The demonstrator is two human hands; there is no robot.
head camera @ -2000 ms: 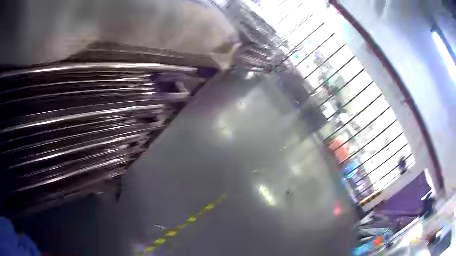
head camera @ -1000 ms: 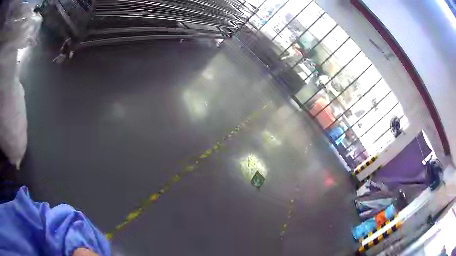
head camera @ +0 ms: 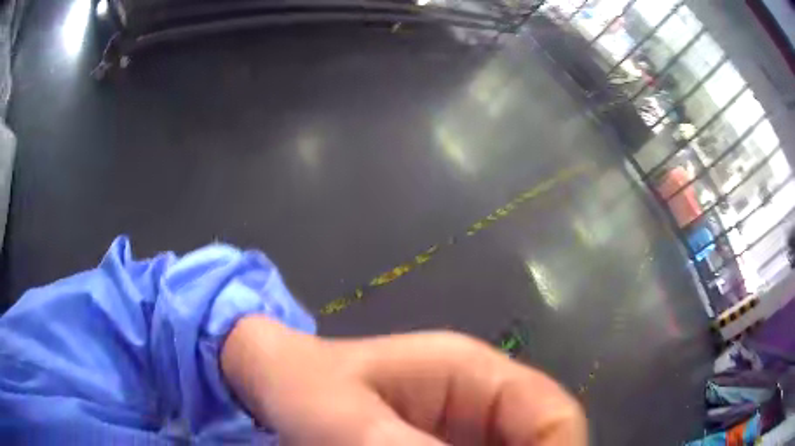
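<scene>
My left hand point(head camera: 410, 383) reaches in from the lower left in a loose blue sleeve point(head camera: 148, 340). It is bare and slightly blurred, with the fingers curled. The thumb side and the fingertips run out at the bottom edge, so I cannot tell whether it holds anything. My right hand is not in view.
A glossy grey floor point(head camera: 261, 174) carries a yellow-black marking line point(head camera: 405, 268) beyond my hand. Dark rack bars point(head camera: 305, 22) cross the top. A barred window point(head camera: 697, 113) is at upper right. Bundled items point(head camera: 741, 392) lie at lower right.
My left hand and sleeve have come in from the lower left towards the bottom middle. The view has shifted, with the rack nearer the top edge and the window farther right.
</scene>
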